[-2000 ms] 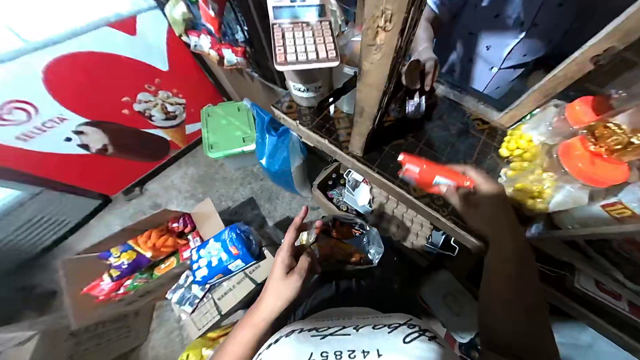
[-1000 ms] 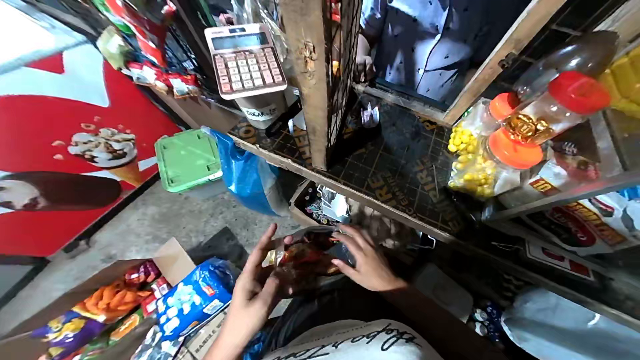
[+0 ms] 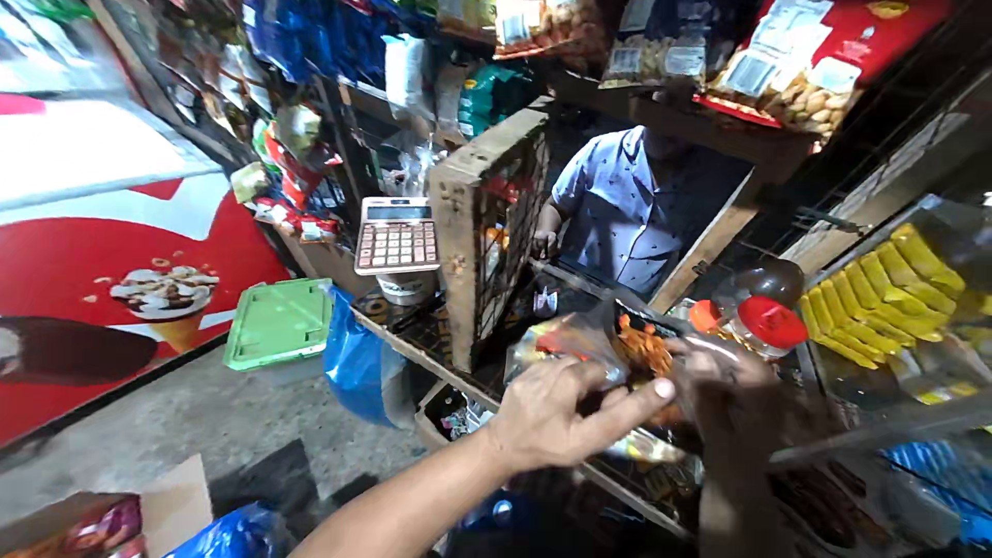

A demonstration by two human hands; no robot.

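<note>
Both hands are at a clear plastic bag (image 3: 570,341) that holds orange and red packets, over the dark counter ledge. My left hand (image 3: 554,415) lies against the bag's near side, thumb pointing right; its grip is partly hidden. My right hand (image 3: 717,368) is blurred at the bag's right side, beside an orange packet (image 3: 643,345). Beyond the bag, a small printed paper (image 3: 545,302) rests on the counter. A person in a patterned shirt (image 3: 620,205) stands behind the window opening, one hand (image 3: 545,242) near its sill.
A pink calculator (image 3: 397,236) sits on a tub left of the wooden post (image 3: 457,263). Red-lidded jars (image 3: 771,325) and yellow packets (image 3: 883,294) stand right. A green-lidded box (image 3: 280,322) and blue bag (image 3: 360,364) are at left. Snack packs (image 3: 806,70) hang above.
The plastic bag and both hands have moved up from near my lap to the counter. The red packet seen in my right hand two seconds ago is no longer held up apart. The view has tilted upward.
</note>
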